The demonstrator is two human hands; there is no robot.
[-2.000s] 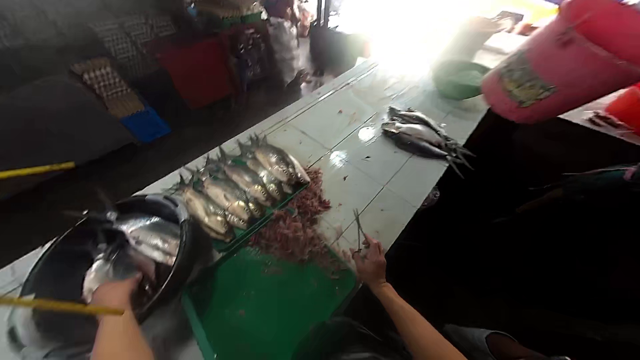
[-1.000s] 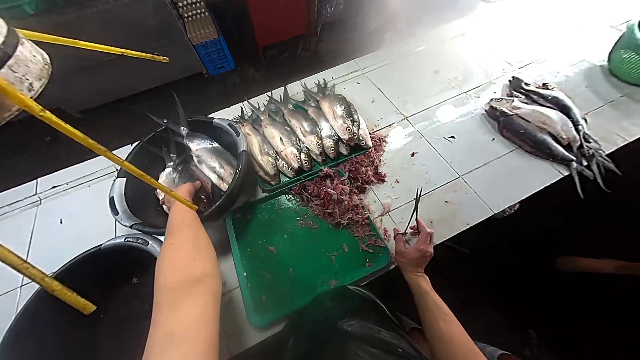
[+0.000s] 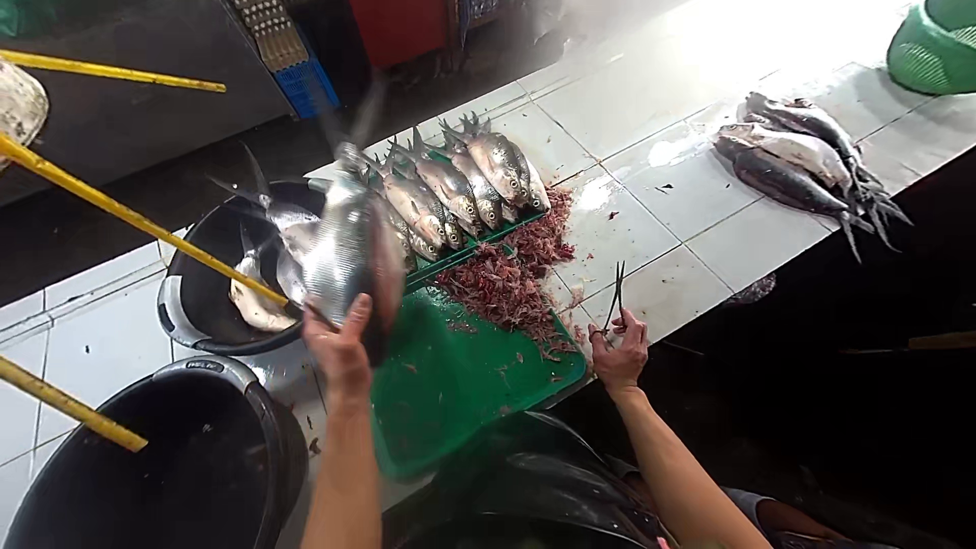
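Observation:
My left hand (image 3: 341, 343) grips a silvery fish (image 3: 335, 244) by its lower end, tail up and blurred, between the black tub (image 3: 179, 293) and the green tray (image 3: 427, 396). More fish (image 3: 255, 301) lie in that tub. My right hand (image 3: 621, 354) holds slim metal scissors or forceps (image 3: 616, 297), tips pointing up, at the tray's right corner. Several whole fish (image 3: 450, 187) lie side by side on a green tray behind. A heap of reddish gills or fish scraps (image 3: 518, 282) spreads beside them, partly on the nearer tray.
Several fish (image 3: 801, 164) lie on the white tiled counter (image 3: 633, 221) at right, near a green basket (image 3: 926, 57). A larger black tub (image 3: 160, 465) stands at lower left. Yellow poles (image 3: 114, 206) cross above the tubs. Beyond the counter are a blue crate (image 3: 305, 84) and egg trays (image 3: 272, 34).
My left hand has come up and right out of the black tub, now with a fish in it. My right hand still holds the tool near the tray's corner.

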